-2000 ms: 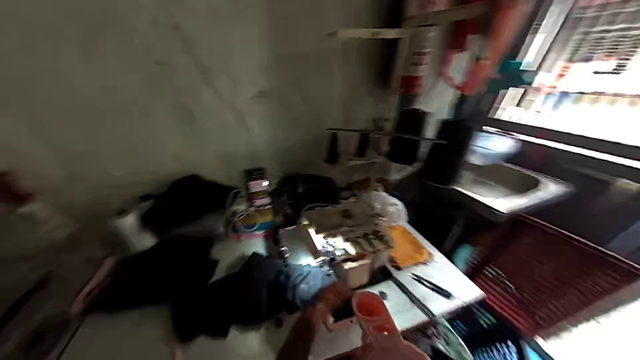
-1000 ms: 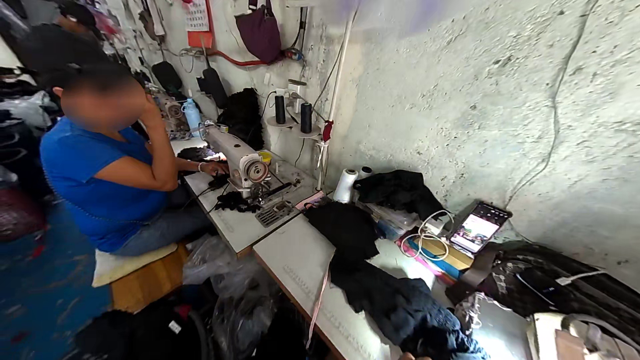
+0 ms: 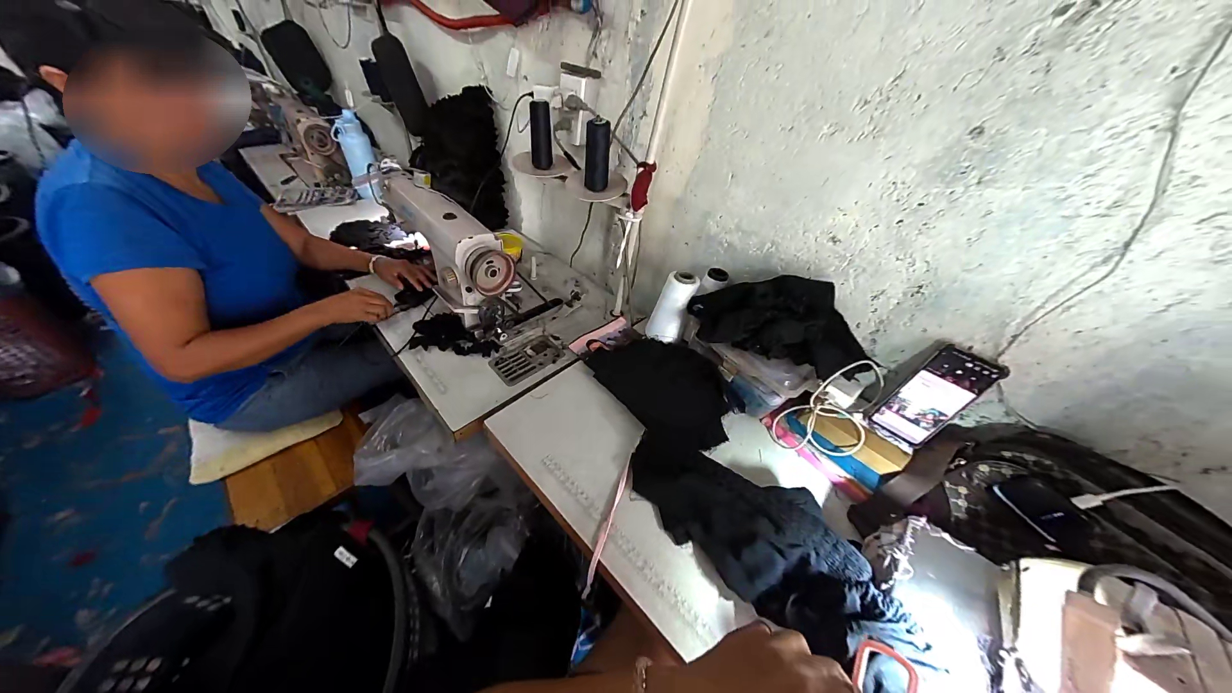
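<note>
My left hand (image 3: 765, 662) is at the bottom edge, partly cut off, with its fingers curled over the table's front; whether it grips anything cannot be told. Just right of it is a red-rimmed object (image 3: 884, 664), only partly visible. Dark crumpled fabric (image 3: 760, 525) lies beyond the hand across the white sewing table (image 3: 568, 433). A pink tape measure (image 3: 611, 515) hangs over the table edge. My right hand is out of view.
A co-worker in a blue shirt (image 3: 183, 241) sits at an industrial sewing machine (image 3: 452, 231). White thread cones (image 3: 672, 306), a lit phone (image 3: 934, 395), a cable and a dark bag (image 3: 1039, 481) line the wall. Plastic bags (image 3: 433, 472) hang below the table.
The view has swung left since the oldest frame. The co-worker's raised hand has come down from the head to the sewing machine. My left hand shows more than one second ago.
</note>
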